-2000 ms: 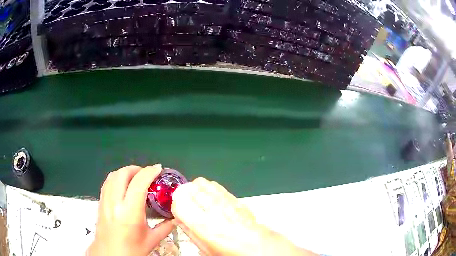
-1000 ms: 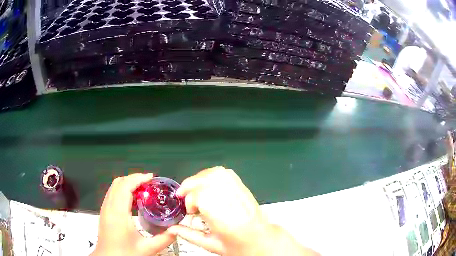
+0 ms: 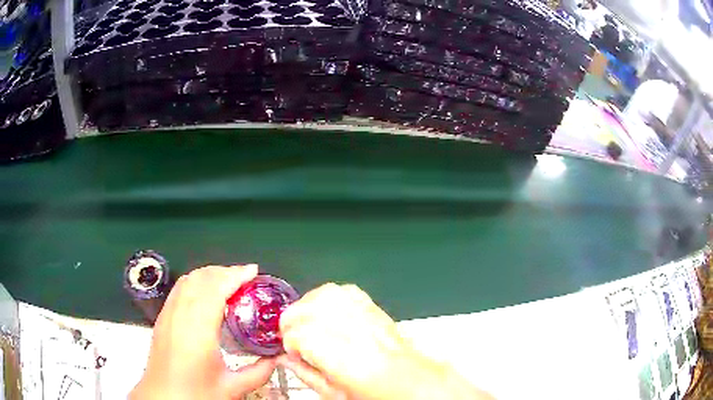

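A cylindrical unit [image 3: 258,319] with a dark purplish rim and a red glow inside its round end is held at the belt's near edge, its end facing up towards me. My left hand [image 3: 191,332] is wrapped around its left side. My right hand [image 3: 344,332] is at its right side, fingertips on the rim; the fingers hide that part of the unit. A second black cylindrical unit [image 3: 147,275] with a pale ring and dark centre stands on the green belt [image 3: 352,250], just left of my left hand.
Tall stacks of black trays [image 3: 313,78] stand behind the belt. A pale frame post [image 3: 66,78] is at the left. White printed sheets [image 3: 532,344] cover the near ledge. Dark blurred shapes [image 3: 671,238] are at the belt's far right.
The second unit has moved right along the belt, closer to my left hand. The held unit has been tilted slightly, and my right hand has shifted along its rim.
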